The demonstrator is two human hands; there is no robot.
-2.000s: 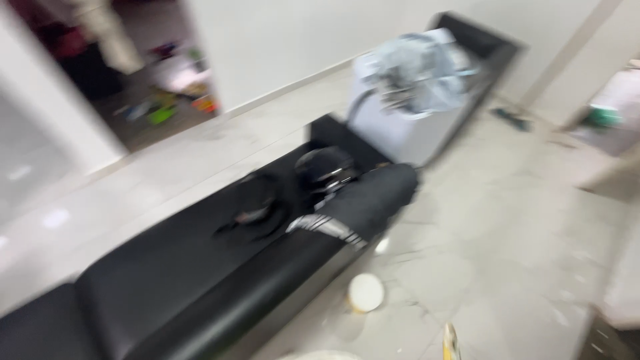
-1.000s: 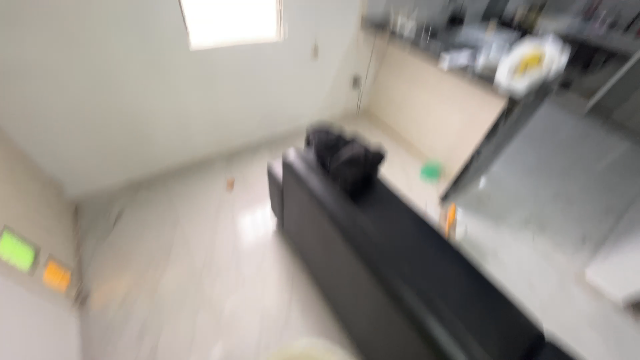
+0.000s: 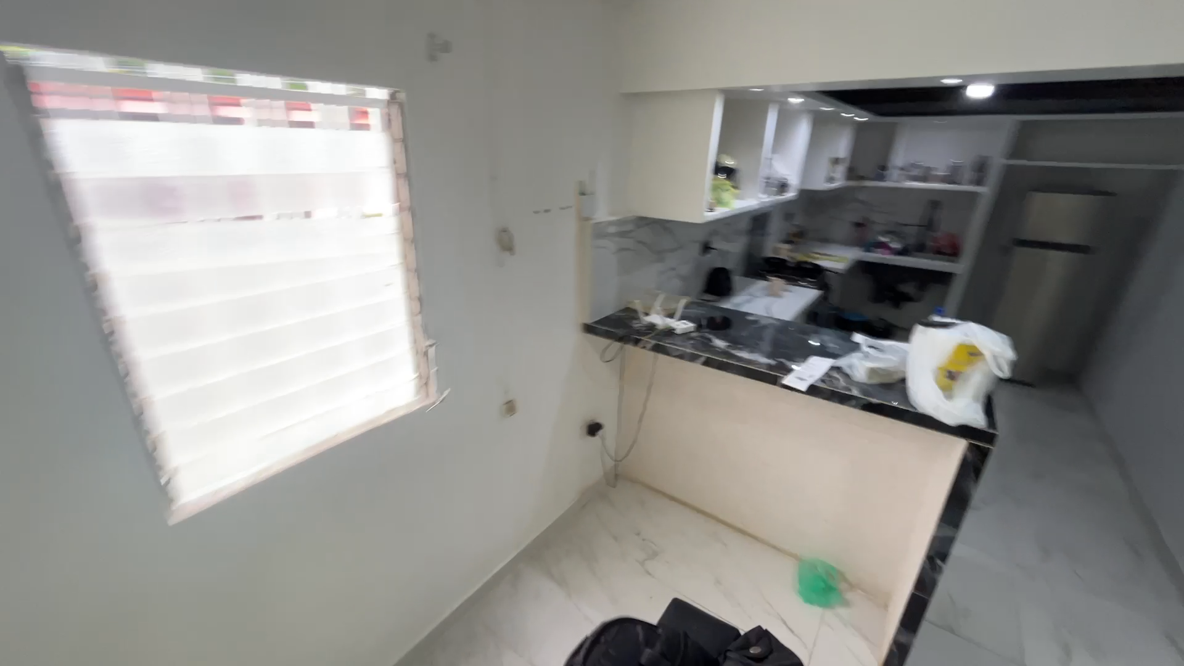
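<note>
Neither of my hands shows in the head view, so what they hold or touch is hidden. A black bag or piece of clothing lies at the bottom edge, on what looks like the end of the black sofa. Beyond it stands a counter with a black marbled top. On that top are a white plastic bag with a yellow patch, a smaller white plastic bag, a white paper and a white router-like device.
A green plastic bag lies on the tiled floor by the counter's base. A louvred window is at the left. Cables hang to a wall socket. Behind the counter are kitchen shelves and a refrigerator; a passage runs along the right.
The view has swung from the black sofa and floor up to the window, counter and kitchen. No hand shows in the earlier frames, and no object has plainly moved.
</note>
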